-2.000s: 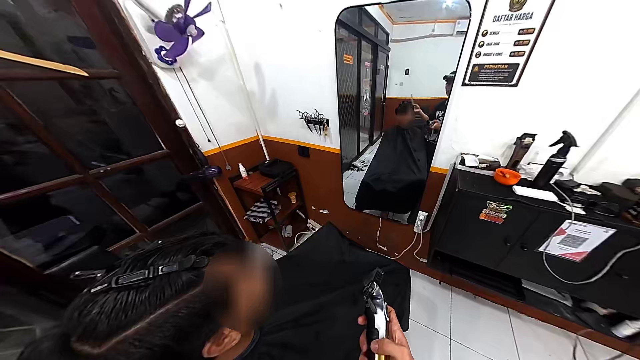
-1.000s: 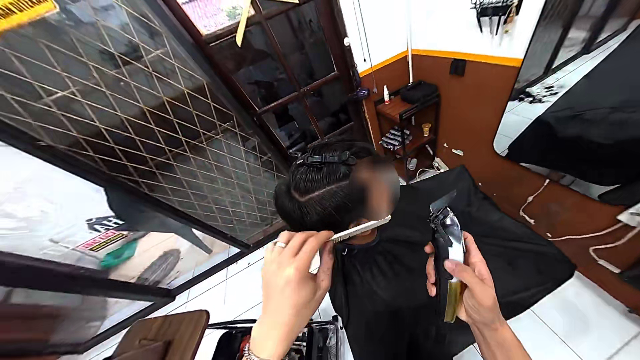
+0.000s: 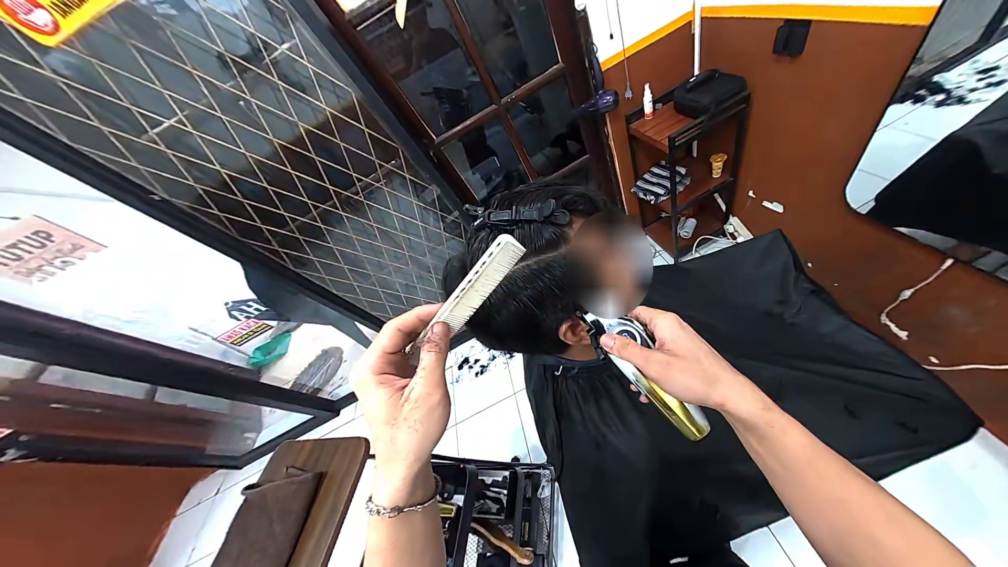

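Note:
A seated person's dark hair is parted, with black hair clips fastened on top. My left hand grips a white comb, which points up beside the back of the head. In my right hand is a hair clipper with a silver and gold body; its head end is close to the person's ear. Whether the blade touches is hidden. A black barber cape covers the person's body.
A tool trolley stands below my left wrist, beside a wooden board with a brown cloth. A shelf rack holds a black case in the corner. The mirror hangs at right.
The clipper in my right hand has moved from over the cape to beside the person's ear. My left hand has raised the comb, now tilted upward. The view has swung left since the oldest frame.

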